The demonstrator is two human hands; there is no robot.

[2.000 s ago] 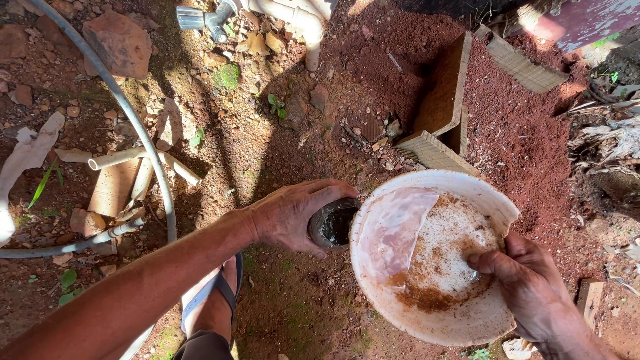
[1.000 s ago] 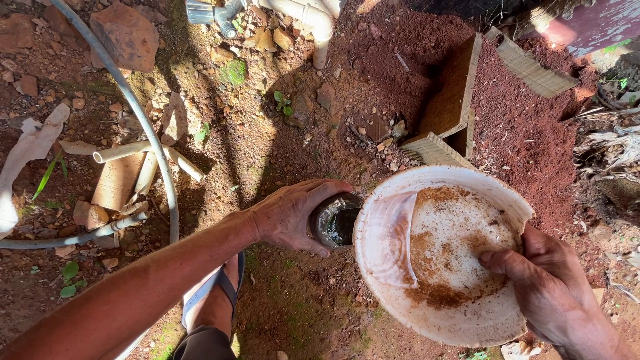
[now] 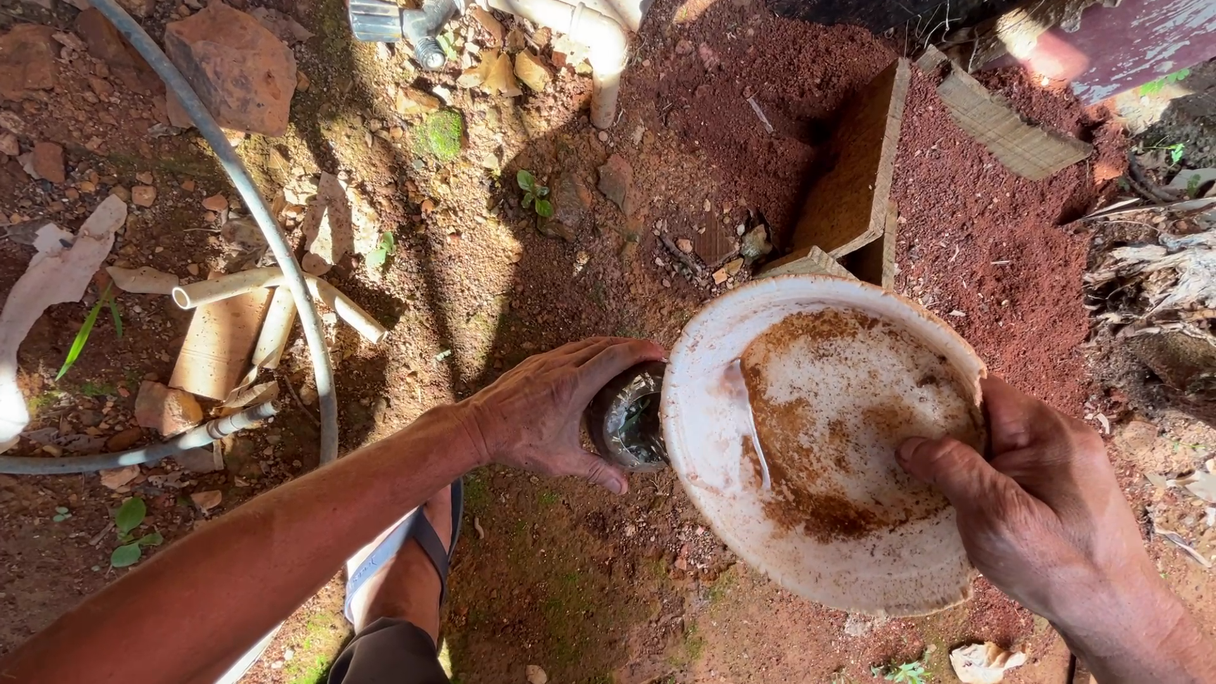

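Observation:
My left hand (image 3: 560,408) is wrapped round the side of a dark-looking glass jar (image 3: 629,418), its open mouth facing up. What lies inside the jar cannot be made out clearly. In my right hand (image 3: 1035,494) is the right edge of a white plastic bowl (image 3: 807,570) with a broken, worn rim, my thumb inside it. The bowl is tilted, its left rim beside the jar's mouth, partly over it. Some clear water (image 3: 750,427) seems to lie at the bowl's left side, with brown grit (image 3: 826,513) spread on the bottom.
Wooden boards (image 3: 855,180) stand in reddish granular soil at the upper right. On the left a grey hose (image 3: 256,204) curves past short pipe pieces (image 3: 275,323) and a large stone (image 3: 233,66). A sandaled foot (image 3: 408,570) is below my left forearm.
The clear patch at the bowl's left side has shrunk towards the rim, and more brown grit shows on the bottom. Both hands keep their holds.

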